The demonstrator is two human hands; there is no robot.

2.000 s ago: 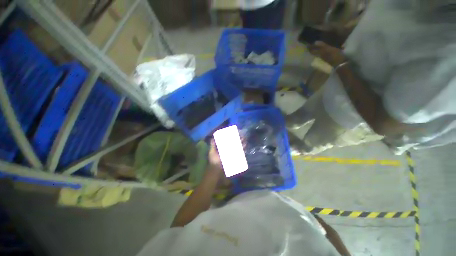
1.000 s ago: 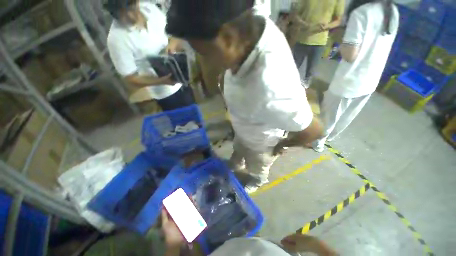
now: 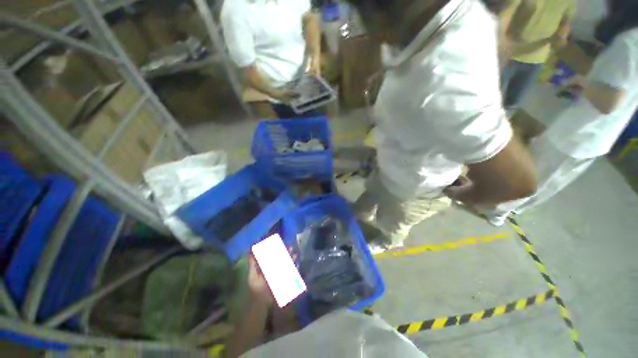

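Observation:
A smartphone [image 3: 279,270] with a white lit screen is at the lower middle, held by my left hand [image 3: 257,280] at its left edge. The phone is above the left side of a blue tote [image 3: 372,274]. In the tote is a shiny clear plastic bag [image 3: 332,255] around dark contents. My right hand is not in view; a white shirt covers the bottom middle.
A smaller blue tote [image 3: 260,225] with dark contents and a blue crate [image 3: 292,159] with pale parts stand behind. A white sack [image 3: 187,183], green sack [image 3: 168,297] and grey racking are at left. People stand behind and right; one holds a dark flat item [image 3: 311,93].
Since one second ago, the view has swung so the totes and phone sit further right and the phone higher. My right hand has left the picture. The person behind has tilted the flat item.

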